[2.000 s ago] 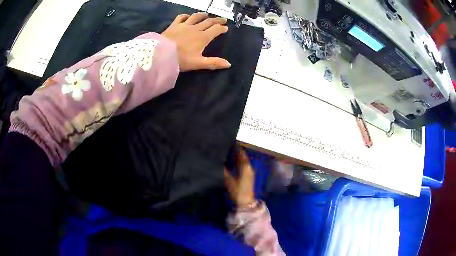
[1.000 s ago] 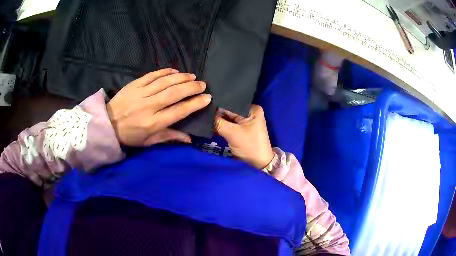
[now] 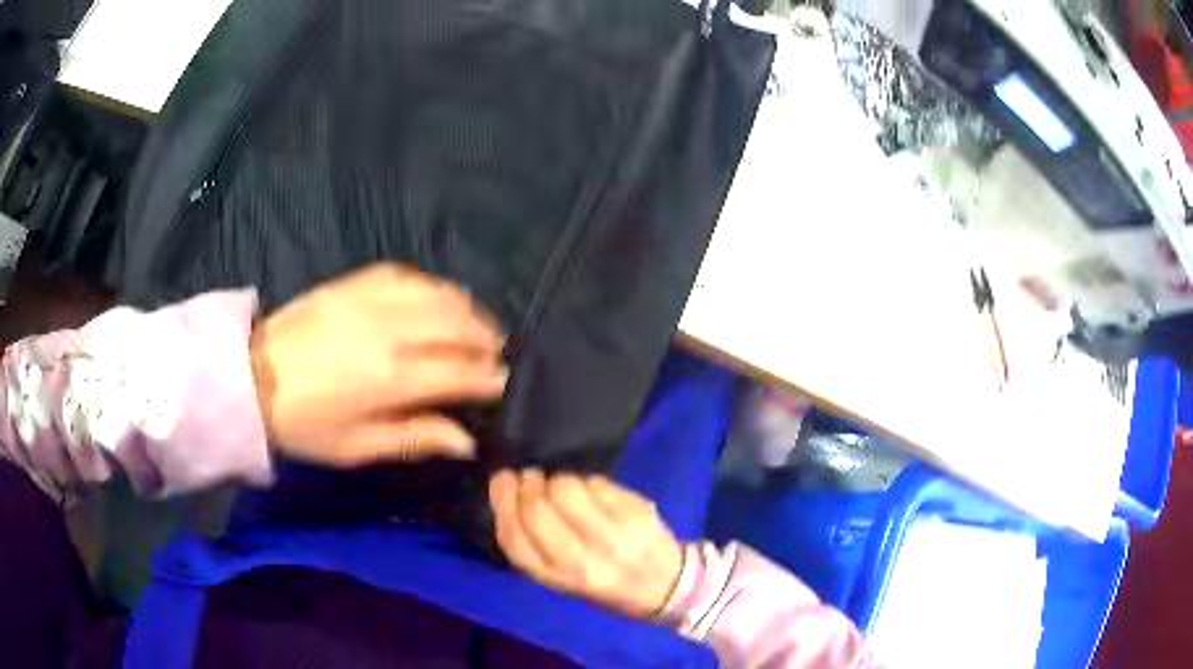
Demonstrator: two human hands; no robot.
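A black bag panel (image 3: 445, 144) lies on the table and hangs over its front edge towards my lap. Its right edge reaches up to the needle area at the top. My left hand (image 3: 380, 366) is over the lower left part of the panel, blurred, fingers slightly apart; whether it touches the fabric is unclear. My right hand (image 3: 582, 536) has its fingers curled at the panel's lower end, gripping the fabric. The fingertips are partly hidden.
The sewing machine (image 3: 1034, 118) stands at upper right with small metal clutter (image 3: 890, 85) beside it. Thread snips (image 3: 992, 327) lie on the white table (image 3: 811, 261). A blue tub (image 3: 896, 523) holds white sheets (image 3: 962, 595) at lower right. Black pieces are at far left.
Since one second ago the view has tilted up, showing the machine again. My right hand stays at the panel's lower end, and my left hand has shifted along the fabric, now blurred.
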